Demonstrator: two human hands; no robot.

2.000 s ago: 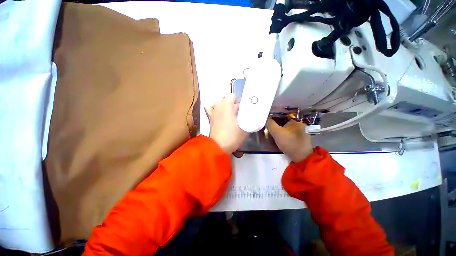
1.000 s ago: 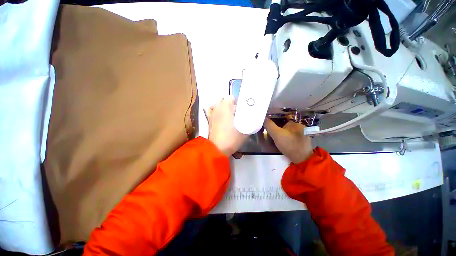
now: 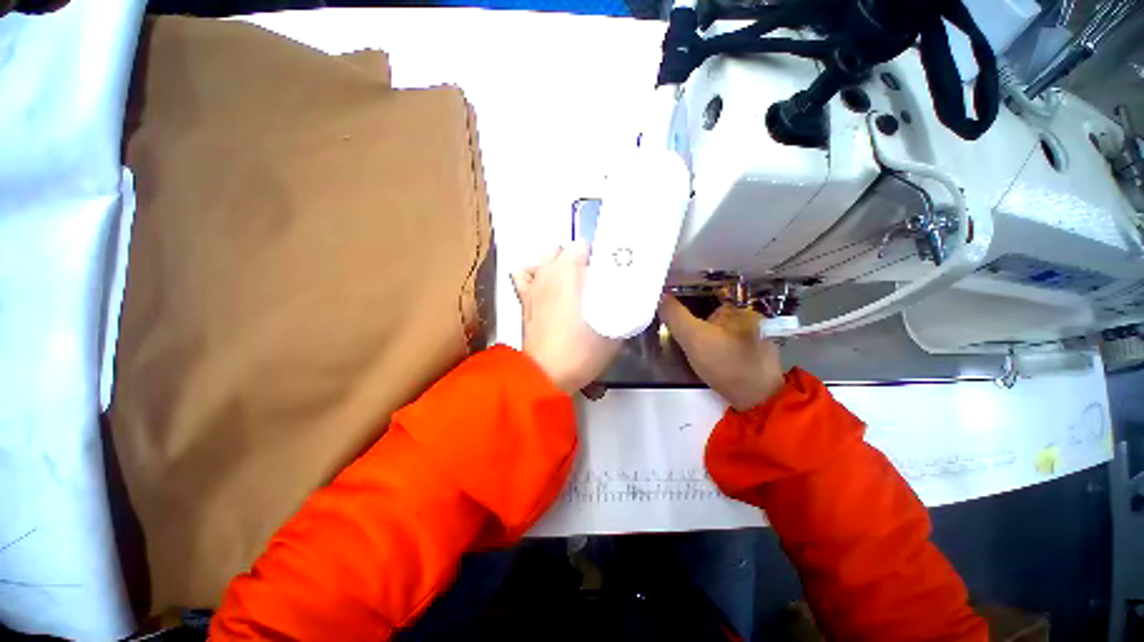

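The white sewing machine head [image 3: 765,188] is at the right, over the metal plate [image 3: 866,351]. My left hand [image 3: 561,314] is beside the needle area, its fingertips hidden behind the white oval light [image 3: 636,245]. My right hand [image 3: 728,349] reaches in from the right, just below the needle and foot area [image 3: 743,295], which is lit yellow. Its fingertips are partly hidden, and I cannot tell what either hand holds. The needle and presser foot are too small and covered to make out.
Brown panels [image 3: 295,276] with a stepped top edge lie at the left. White folded sheet material [image 3: 57,314] is at the far left. A black jointed bracket [image 3: 853,50] stands on the machine head. A printed ruler [image 3: 640,487] runs along the table's front.
The view has shifted slightly, so the machine and light sit a little further left in the picture. My hands have stayed in nearly the same place at the needle area.
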